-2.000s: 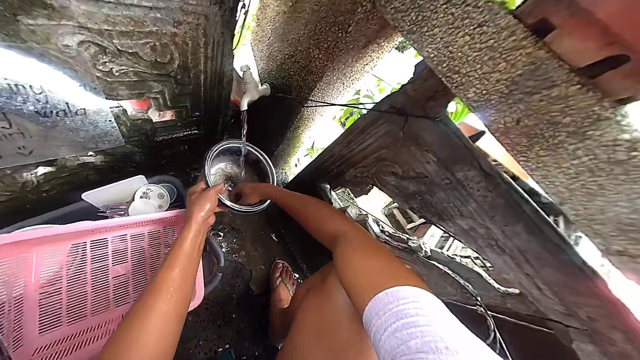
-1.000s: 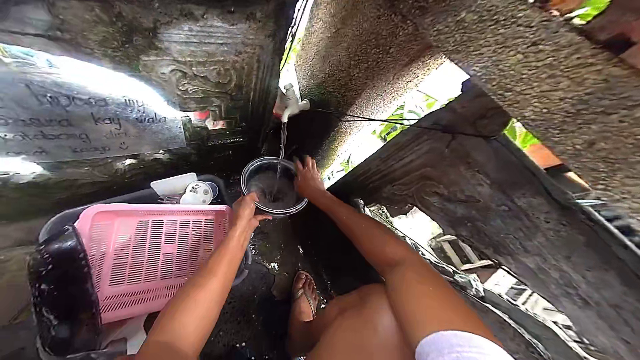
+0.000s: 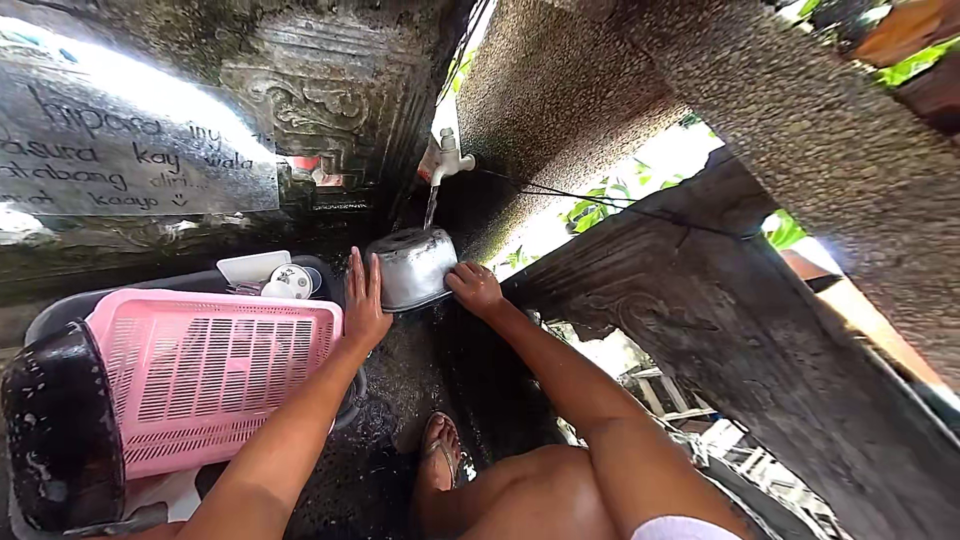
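Note:
A silvery metal pot (image 3: 415, 270) is tipped with its outer base toward the faucet, its rim facing down and toward me. Water runs from the white plastic faucet (image 3: 450, 159) onto its base. My left hand (image 3: 366, 304) lies against the pot's left side with the fingers stretched out; the thumb is hard to make out. On the right side, my right hand (image 3: 475, 289) grips the pot near its rim with bent fingers. The inside of the pot is hidden.
Left of my left hand, a pink plastic basket (image 3: 225, 375) lies on a dark tub (image 3: 56, 311) holding small dishes (image 3: 289, 281) and a white tray (image 3: 253, 268). A blackened pot (image 3: 64, 427) stands at far left. Wet ground, my sandaled foot and concrete walls surround the faucet.
The pot has been turned over: its open inside faced me under the stream before, and now its outer base does. Both hands have shifted their hold to its sides.

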